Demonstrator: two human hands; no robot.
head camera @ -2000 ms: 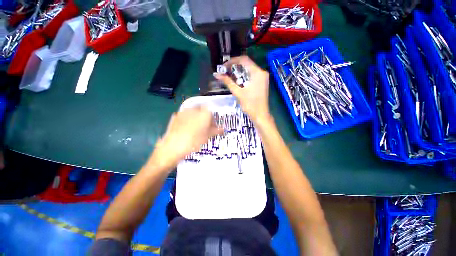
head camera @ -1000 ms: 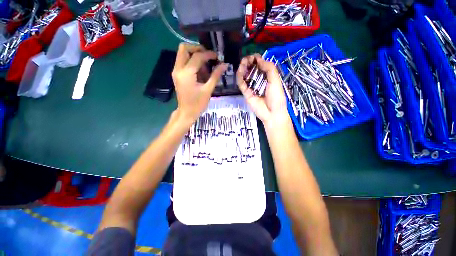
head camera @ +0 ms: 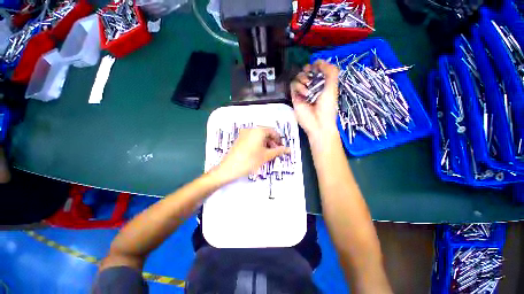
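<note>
The white tray point(head camera: 253, 218) lies in front of my body, with slim metal pins point(head camera: 278, 166) in rows in its upper half. My left hand point(head camera: 255, 149) is over these pins, fingertips close together at the right part of the rows; whether it grips a pin cannot be told. My right hand point(head camera: 315, 95) is raised between the press and the blue bin, fingers curled around a bunch of silver pins point(head camera: 314, 86). The dark press point(head camera: 255, 17) stands beyond the tray, its small silver fixture point(head camera: 262, 74) uncovered, with no hand at it.
A blue bin point(head camera: 359, 152) heaped with pins is right of the press. Stacked blue bins point(head camera: 471, 181) stand far right. Red bins point(head camera: 330, 37) are behind the press and upper left. A black flat rectangle point(head camera: 196, 80), a white strip point(head camera: 101, 79) and clear boxes point(head camera: 46, 77) lie left.
My left hand has moved from the press fixture back down over the tray's pins. My right hand, still holding its bunch, has shifted slightly right. The fixture is now uncovered.
</note>
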